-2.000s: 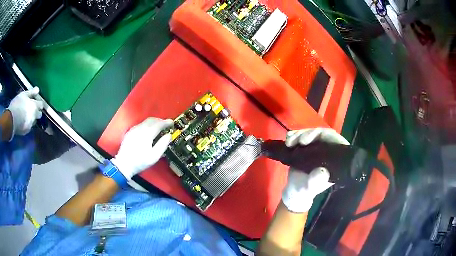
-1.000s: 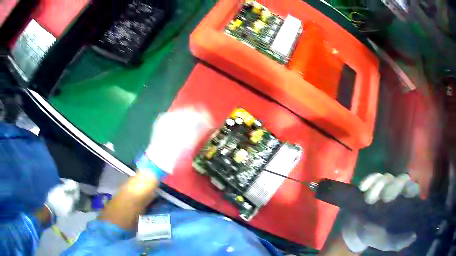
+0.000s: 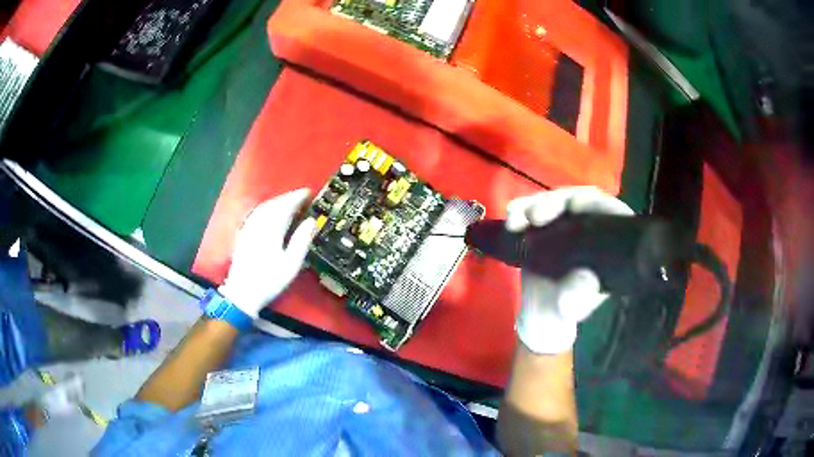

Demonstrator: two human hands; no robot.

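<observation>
A green circuit board (image 3: 366, 232) with yellow and white components lies on the flat red foam pad (image 3: 312, 116). Its silver ribbed heatsink (image 3: 424, 268) runs along the right edge. My left hand (image 3: 268, 250), in a white glove with a blue wrist band, rests at the board's left edge, thumb and fingers apart. My right hand (image 3: 562, 268), also white-gloved, is closed around a black electric screwdriver (image 3: 580, 250). Its thin bit points left, over the heatsink's inner edge; the tip's exact contact is too small to tell.
A raised red foam fixture (image 3: 375, 62) behind the pad holds another board (image 3: 402, 20). A black screw tray (image 3: 161, 36) stands at upper left on the green mat (image 3: 116, 161). A black tote with red foam (image 3: 714, 303) is at right, with the black cord near it. A co-worker's blue sleeve (image 3: 13, 321) shows at left.
My left hand has come back to the board's left edge after moving blurred beside it. The right hand and screwdriver are closer to the heatsink than a second ago. The camera view has shifted.
</observation>
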